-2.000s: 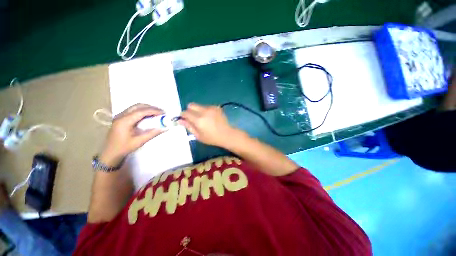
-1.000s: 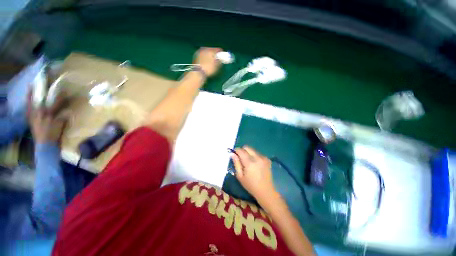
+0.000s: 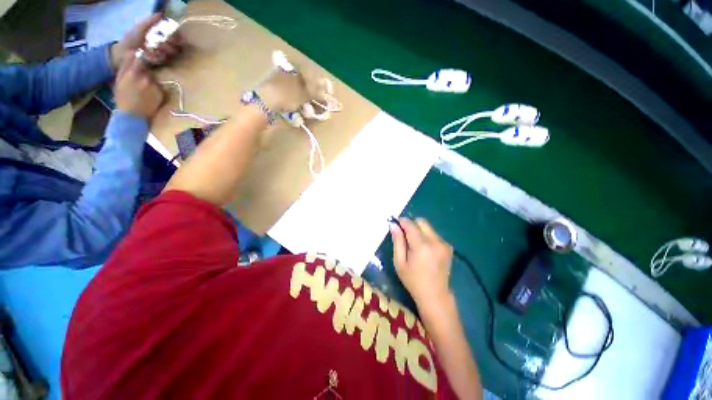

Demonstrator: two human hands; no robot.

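Observation:
My left hand (image 3: 287, 91) reaches onto the brown board (image 3: 234, 47) among several white-and-blue units with cord loops. One unit (image 3: 316, 111) is at its fingertips, but I cannot tell if it is gripped. Another unit (image 3: 283, 61) lies just beyond the hand. My right hand (image 3: 421, 254) is over the green mat by the white sheet (image 3: 363, 183), pinching the dark tip of the black cable (image 3: 490, 328). The cable runs right in a loop near the black box (image 3: 528, 283).
A single unit (image 3: 449, 80) and a pair of units (image 3: 519, 125) lie on the green conveyor. Another pair (image 3: 693, 254) is far right. A round metal-rimmed part (image 3: 560, 234) touches the belt edge. The blue bin (image 3: 691, 367) is lower right. A co-worker's hands hold a unit (image 3: 162, 31).
The view has swung left. My left hand has moved from the conveyor to the brown board, and a single unit now lies on the belt. My right hand still holds the cable tip.

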